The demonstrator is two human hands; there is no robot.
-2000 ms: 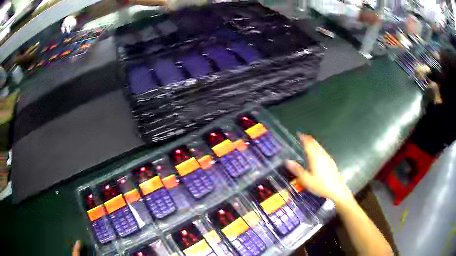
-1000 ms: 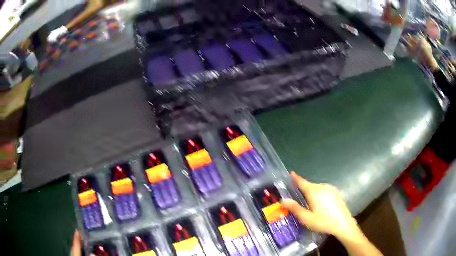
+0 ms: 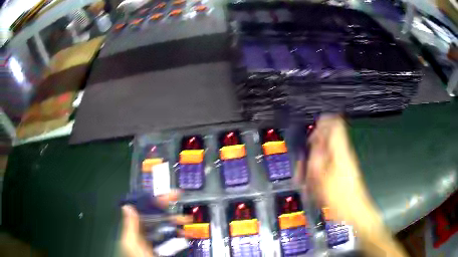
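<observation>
The clear tray (image 3: 213, 195) lies in front of me with several orange-banded phones (image 3: 234, 165) face up in two rows. A white label (image 3: 161, 178) lies on the phone in the top-left pocket. My left hand (image 3: 134, 228) is at the tray's lower left, its fingers round a dark phone-sized piece (image 3: 145, 207) that hides part of that corner. My right hand (image 3: 329, 160) is strongly blurred over the tray's right end. A dark purple, blurred piece, apparently a back cover (image 3: 296, 131), shows upright at its fingers. The hand partly hides the phones there.
The stack of black blister trays (image 3: 331, 93) stands behind the clear tray, with purple covers in its top pockets. A dark grey mat (image 3: 160, 103) lies left of it. Another phone tray shows at the back. Brown board (image 3: 55, 98) is at the left, part of a red stool (image 3: 446, 226) at the right.
The view has swung left. My left hand has come in over the tray with a dark piece. My right hand has left the tray's right edge and moved up near the stack with a purple piece.
</observation>
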